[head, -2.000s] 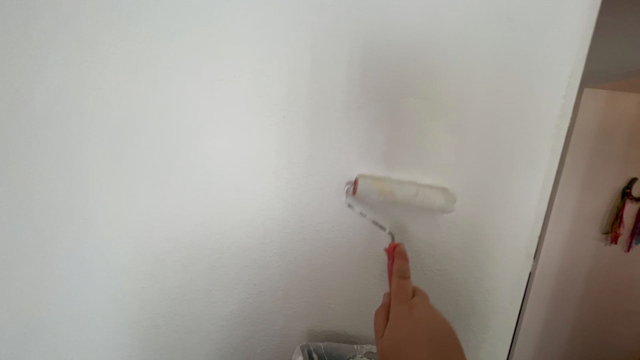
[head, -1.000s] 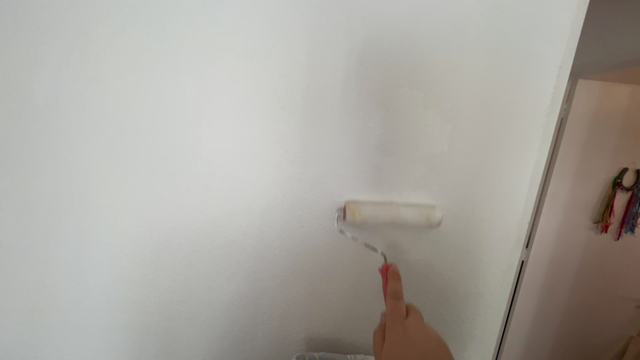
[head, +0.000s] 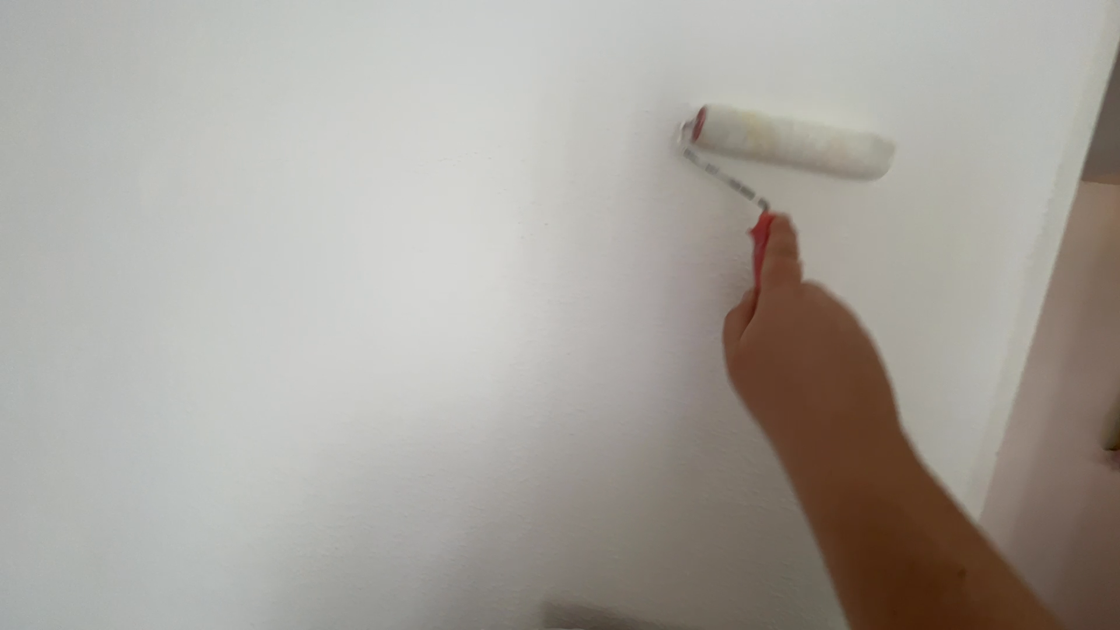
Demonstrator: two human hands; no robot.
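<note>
My right hand (head: 805, 341) grips the red handle of a paint roller (head: 794, 143), its index finger stretched along the handle. The roller's whitish, faintly yellow-stained sleeve lies nearly level against the upper right of a white wall (head: 350, 306), its right end a little lower. A thin metal frame, smeared with paint, runs from the sleeve's left end down to the handle. The palm side of the hand is hidden. My left hand does not show.
The wall ends at a vertical edge (head: 1041, 306) on the right. Beyond it stands a pinkish surface (head: 1059, 394), with a dark object partly showing at the frame's right border. A dark shadow lies at the bottom.
My right hand has moved the roller up the wall, and more of the forearm shows. The white plastic-lined container at the bottom has gone out of view.
</note>
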